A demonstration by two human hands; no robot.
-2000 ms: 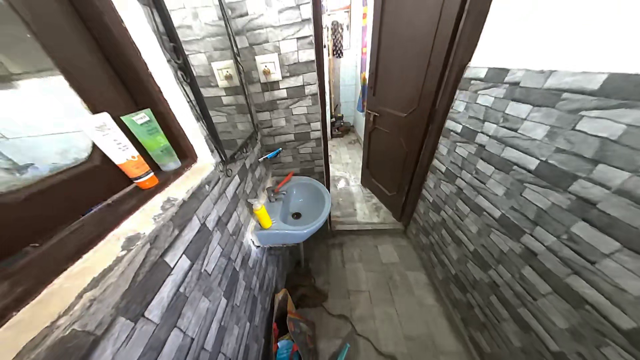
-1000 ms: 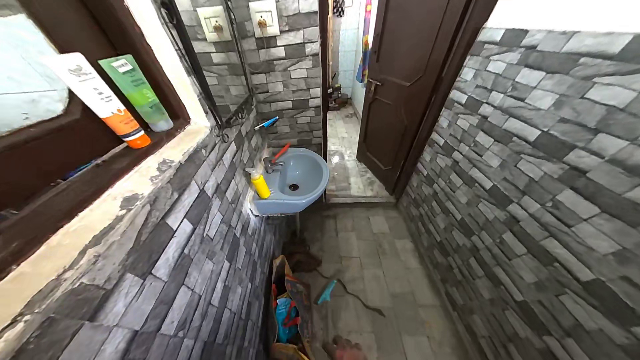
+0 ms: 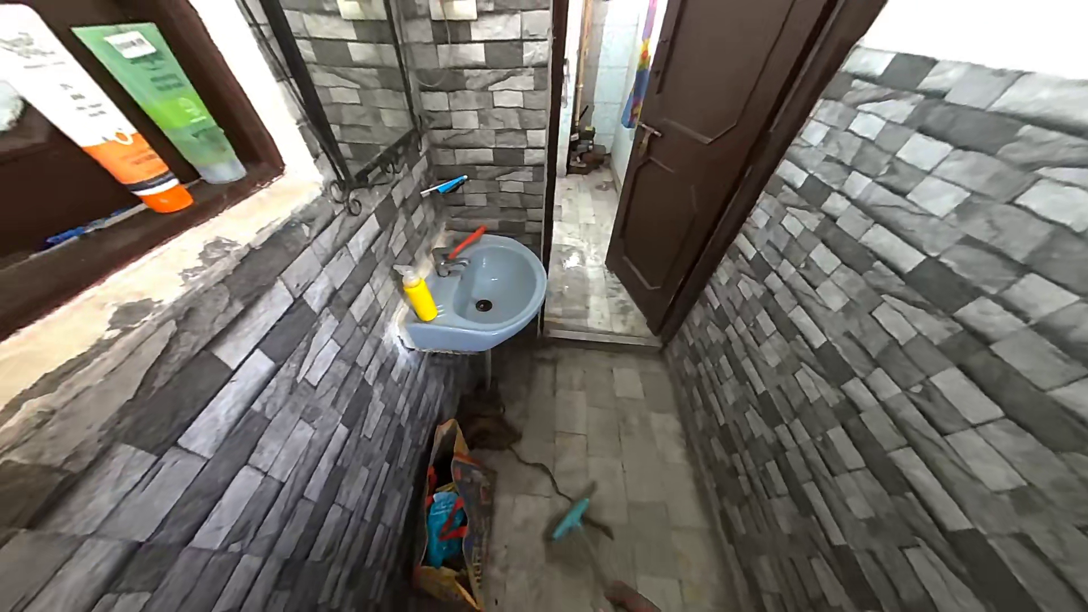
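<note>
At the bottom edge, right of centre, part of my right hand (image 3: 631, 597) shows, blurred and mostly cut off. It appears closed on the thin, faint handle of a tool with a turquoise head (image 3: 571, 518), held above the tiled floor. A dark cord or strip (image 3: 544, 472) lies on the floor behind that head. Left of it stands an open printed bag (image 3: 476, 510) with a blue packet (image 3: 444, 527) inside. My left hand is out of view.
A blue washbasin (image 3: 510, 280) with a yellow pump bottle (image 3: 419, 295) juts from the left wall. Two tubes (image 3: 136, 170) stand on the window ledge at left. Beyond the basin, a brown door (image 3: 680, 144) stands open beside a raised sill (image 3: 599, 337). Stone-patterned walls flank the narrow floor.
The turquoise head has come further into view since the first frame. My right hand, not visible in that frame, shows at the bottom in the later two. The view has tilted and moved somewhat.
</note>
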